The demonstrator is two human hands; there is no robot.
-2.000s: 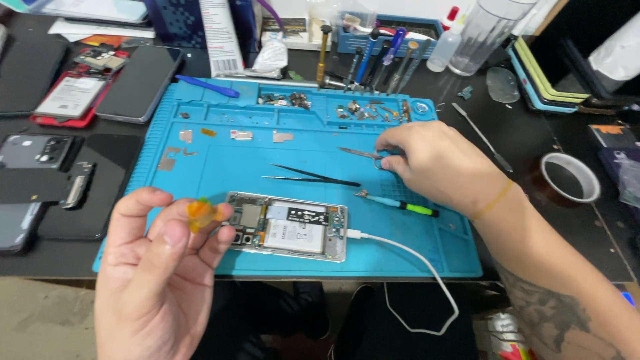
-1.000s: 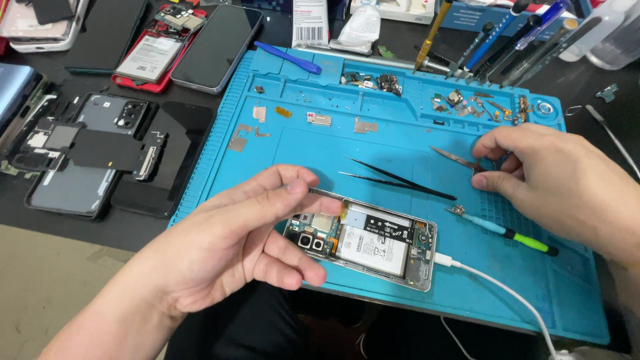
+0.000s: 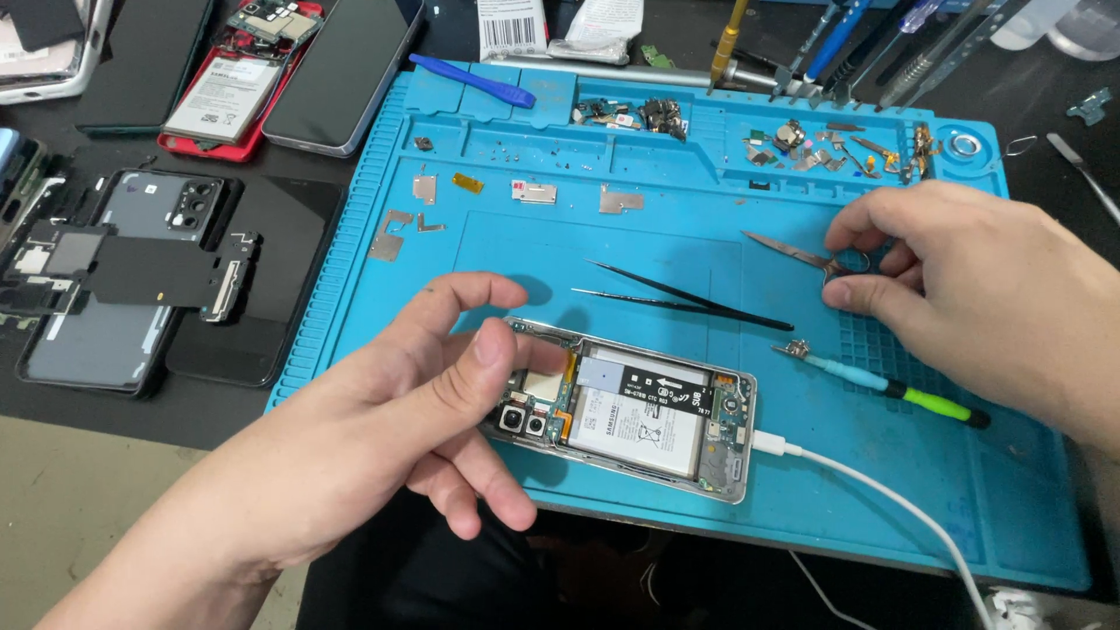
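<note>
An opened smartphone with its battery exposed point(image 3: 647, 437) lies on a blue silicone repair mat point(image 3: 525, 245), a white charging cable point(image 3: 875, 490) plugged into its right end. My left hand point(image 3: 446, 394) is over the phone's camera end, fingers apart, with nothing seen in it; some fingertips hide part of the circuit board. My right hand point(image 3: 945, 280) has its thumb and fingers around the handles of small metal scissors point(image 3: 787, 252), which rest on the mat pointing left. Between the hands are black tweezers point(image 3: 700, 302). Below the right hand lies a screwdriver point(image 3: 884, 381) with a blue and green handle.
Small metal shields point(image 3: 619, 199) and a blue pry tool point(image 3: 472, 80) are on the mat's upper part, beside trays of tiny parts point(image 3: 801, 149). Disassembled phones point(image 3: 131, 280) lie at left. Upright tools point(image 3: 840, 44) stand behind the mat.
Two seconds ago my left hand held a small orange-yellow piece up at the left; now no such piece shows in its fingers. My right hand stays at the scissors. The view has shifted closer.
</note>
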